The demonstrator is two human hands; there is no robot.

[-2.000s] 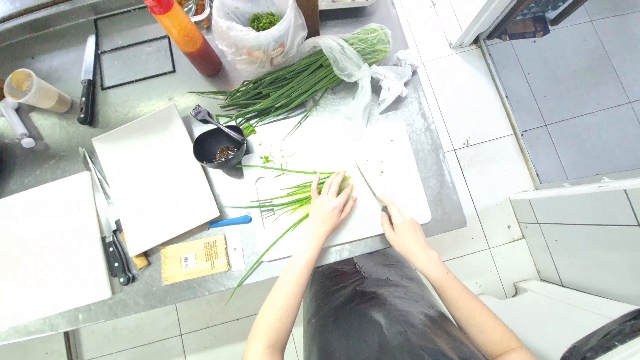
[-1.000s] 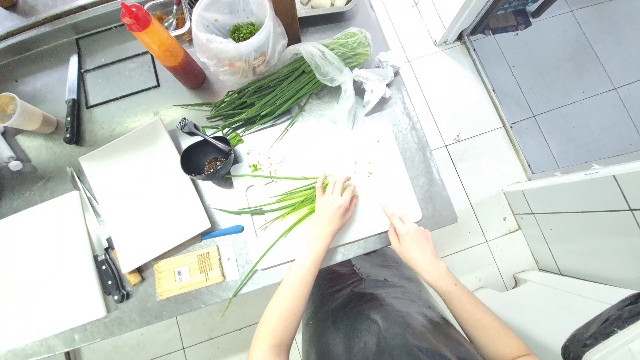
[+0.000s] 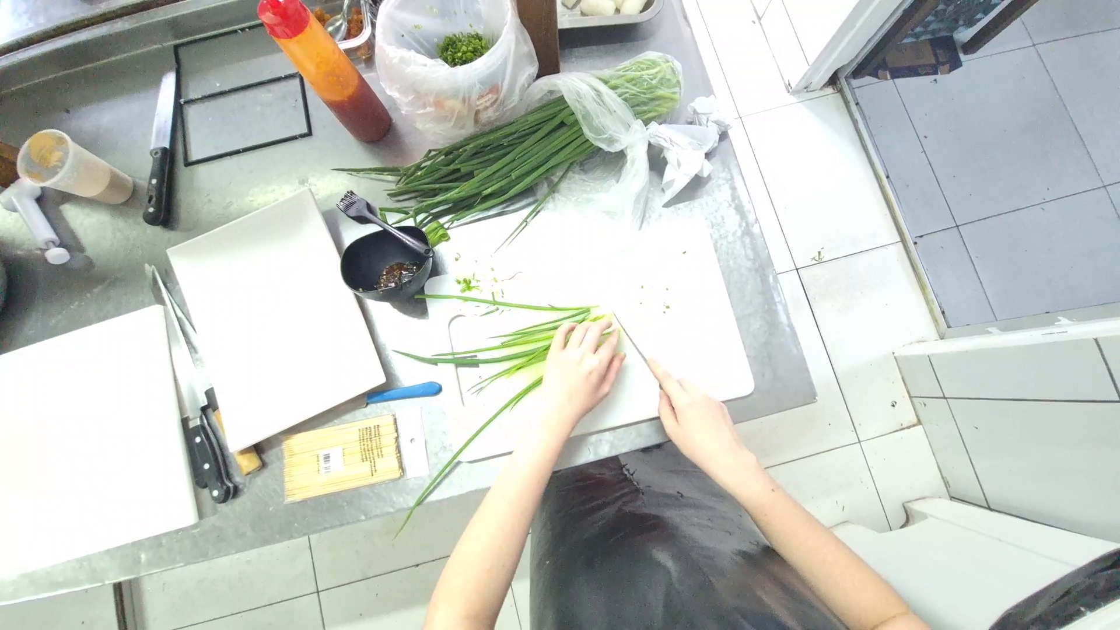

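Observation:
My left hand [image 3: 581, 367] presses a small bunch of green onions [image 3: 516, 350] onto the white cutting board [image 3: 700, 332]; their leaves fan out to the left, one hanging past the table's front edge. Shut in my right hand [image 3: 696, 420] is a knife [image 3: 632, 339], its blade pointing up and left to the cut end of the bunch, close to my left fingertips. The handle is mostly hidden in the fist. Small green bits lie on the board. Behind it rests a larger bunch of green onions [image 3: 499, 157], partly in a clear plastic bag [image 3: 612, 131].
Left of the board are a black bowl [image 3: 385, 262] with a brush, a blue-handled tool [image 3: 404, 393], a pack of wooden skewers [image 3: 341, 457], a white square plate [image 3: 271, 315] and black-handled knives [image 3: 208, 455]. A red-capped sauce bottle [image 3: 328, 74] and a bag-lined container [image 3: 455, 70] stand behind.
The knife blade, hard to see one second ago, shows plainly now beside the left fingertips. My left hand stays on the bunch.

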